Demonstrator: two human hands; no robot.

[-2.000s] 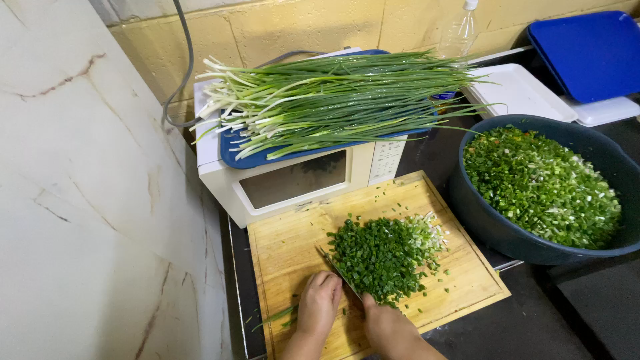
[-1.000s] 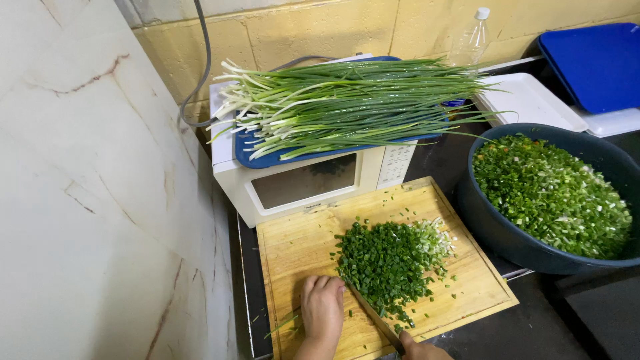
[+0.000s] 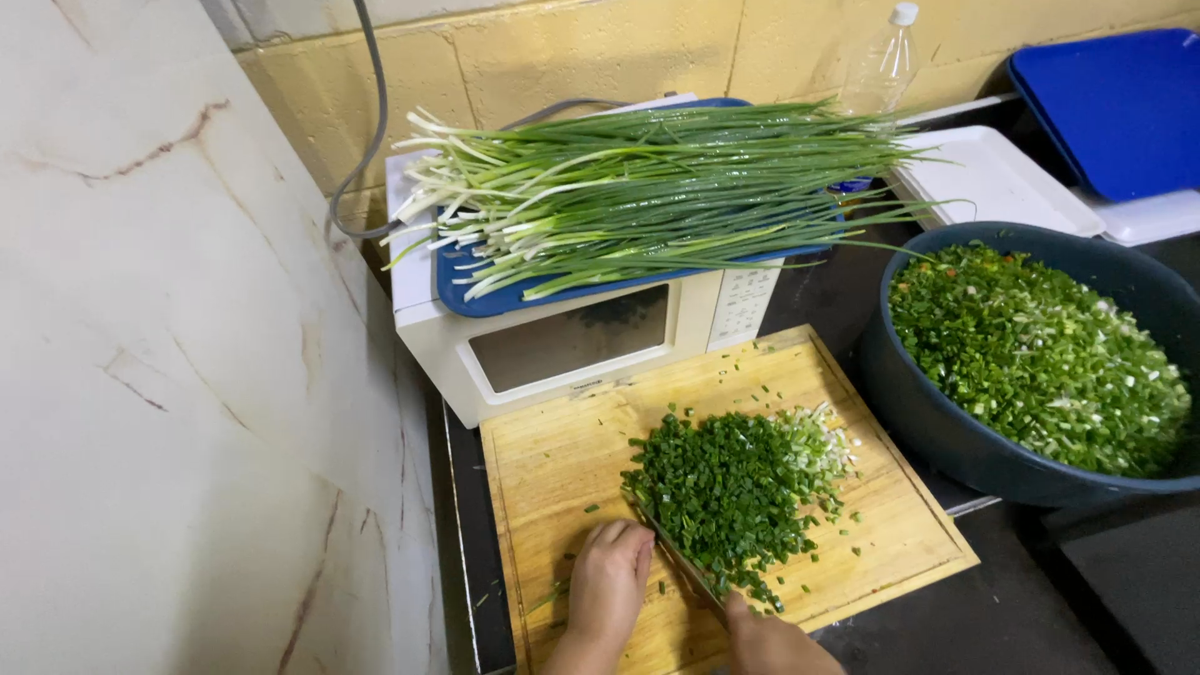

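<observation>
A heap of chopped green onions (image 3: 727, 492) lies on the wooden cutting board (image 3: 553, 469), dark green at left and whitish at the upper right. Along the heap's lower left edge runs a knife (image 3: 689, 570), its handle in my right hand (image 3: 773, 642) at the bottom of the view. Beside the blade, my left hand (image 3: 611, 572) rests on the board with fingers curled; a few green stalks (image 3: 553, 595) show to its left, and whether it pins any under the fingers is hidden. Whole green onions (image 3: 637, 197) are piled on a blue tray (image 3: 487, 300).
The tray sits on a white microwave (image 3: 441, 356) behind the board. At right stands a large dark tub (image 3: 984, 441) of chopped green onions. Farther back are a plastic bottle (image 3: 881, 70), a white tray (image 3: 1003, 178) and a bright blue tray (image 3: 1116, 103). A marble-patterned panel (image 3: 187, 375) bounds the left side.
The right hand and knife handle were lower and farther from the left hand two seconds ago's successor frame, one second back; now they are slightly higher. The left hand remains beside the heap.
</observation>
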